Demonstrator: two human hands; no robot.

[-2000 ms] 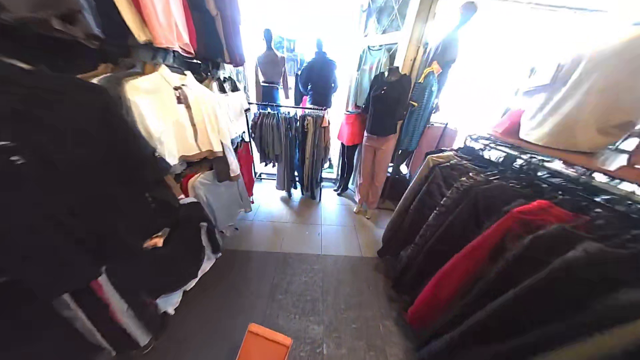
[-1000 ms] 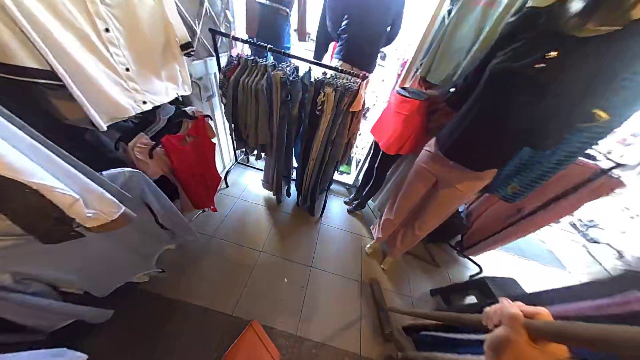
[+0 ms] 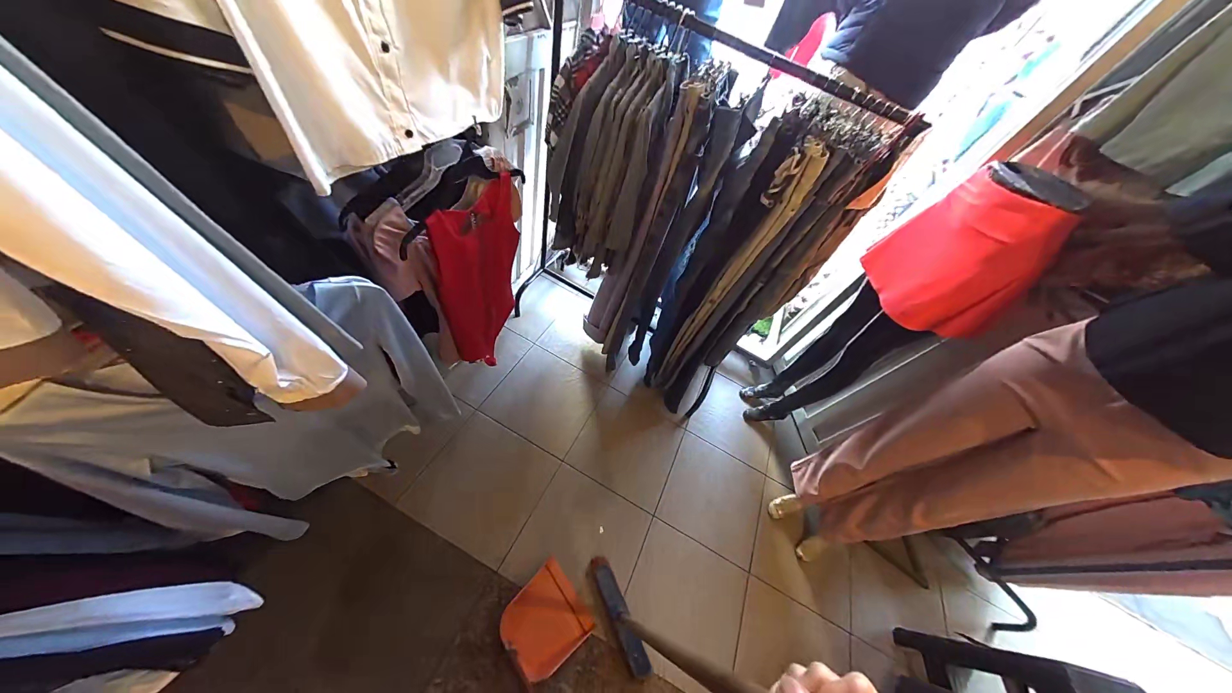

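At the bottom edge, my right hand (image 3: 823,679) is closed around the wooden handle of a push broom (image 3: 621,616). The broom's dark, narrow head rests on the floor just right of an orange dustpan (image 3: 546,621), with a small gap between them. The dustpan lies by the border of dark flooring and beige tiles (image 3: 597,500). A tiny pale speck (image 3: 602,529) is on the tiles beyond the broom head. My left hand is not visible.
A rack of trousers (image 3: 693,212) stands ahead. Hanging shirts (image 3: 375,87) and a red top (image 3: 474,269) crowd the left. Mannequins in a red skirt (image 3: 977,255) and pink trousers (image 3: 1020,433) stand right, above a dark metal stand (image 3: 1011,664).
The broom head has come down beside the dustpan; a second ago it was farther right, with my right hand on the handle. The view has moved nearer the trouser rack since two seconds ago.
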